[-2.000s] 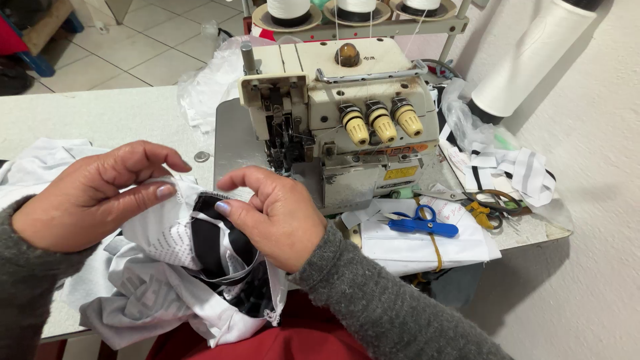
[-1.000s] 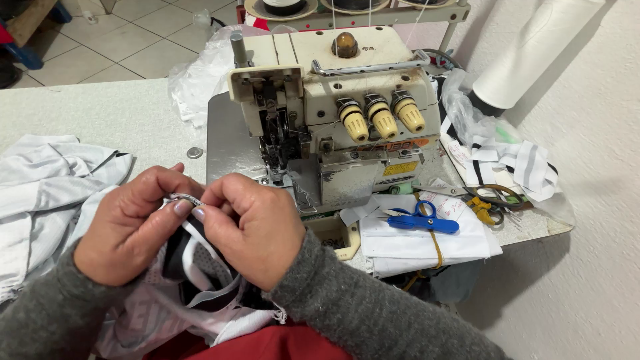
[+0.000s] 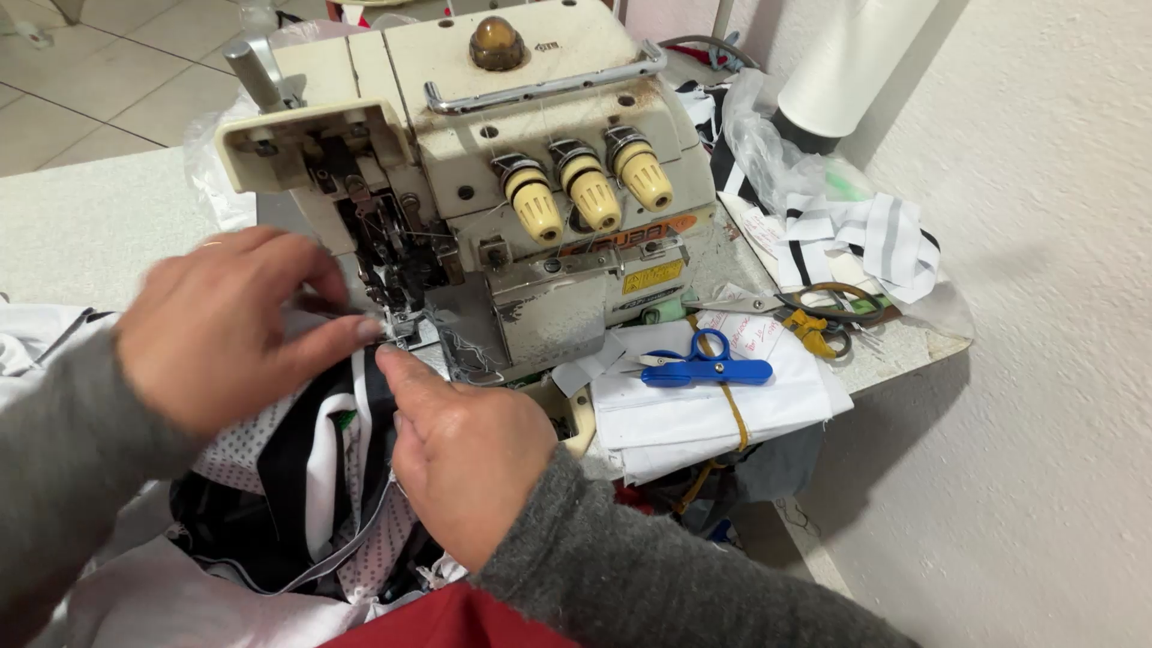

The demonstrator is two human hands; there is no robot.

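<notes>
A cream overlock sewing machine [image 3: 549, 180] stands in front of me, its presser foot [image 3: 409, 328] just beyond my fingertips. Black, white and dotted fabric [image 3: 315, 450] hangs in folds from the foot's front edge toward my lap. My left hand [image 3: 238, 328], slightly blurred, rests over the fabric left of the foot, thumb stretched toward it. With its index finger pointing at the foot, my right hand [image 3: 468, 441] grips the fabric edge. The cloth under my left palm is hidden.
Blue thread snips [image 3: 706, 369] lie on a banded stack of white fabric pieces [image 3: 711, 414] to the right. Behind them are scissors [image 3: 828, 306], fabric scraps [image 3: 886, 247] and a clear plastic bag [image 3: 765, 135]. A white thread cone [image 3: 855, 63] stands near the wall.
Both hands have moved forward with the fabric, from in front of the machine up to its presser foot. The view has moved closer to the machine.
</notes>
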